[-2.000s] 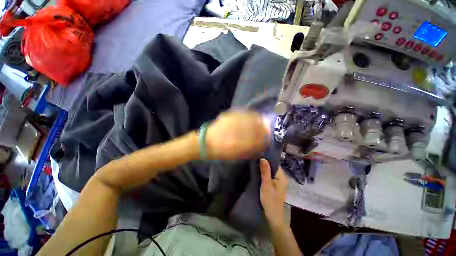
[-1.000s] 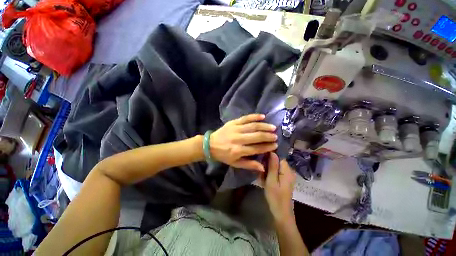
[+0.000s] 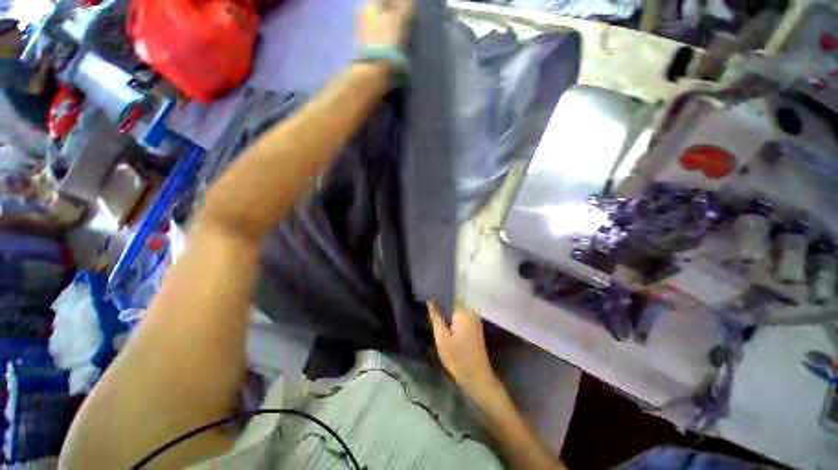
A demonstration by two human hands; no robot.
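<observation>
A dark grey garment panel [image 3: 432, 156] is stretched lengthwise in front of me, left of the overlock machine [image 3: 735, 174]. My left hand [image 3: 386, 27], blurred and cut by the top edge, holds its far end. My right hand [image 3: 462, 341] holds the near end between thumb and fingers, close to my lap. More dark cloth [image 3: 312, 248] lies bunched under my left arm. A paler grey part of cloth [image 3: 515, 92] lies right of the stretched strip. The silver cloth plate [image 3: 574, 174] is uncovered, and the cloth is apart from the needle area.
A red plastic bag [image 3: 198, 46] sits at the upper left on purple-grey cloth [image 3: 308, 46]. A blue crate [image 3: 161, 220] stands at the left. Trimming waste [image 3: 712, 395] hangs at the table's front edge. Small tools [image 3: 821, 365] lie at the far right.
The cloth has come away from the needle area to the left. My left hand has moved far up and away, stretching the panel. My right hand has shifted left and down. The view has turned.
</observation>
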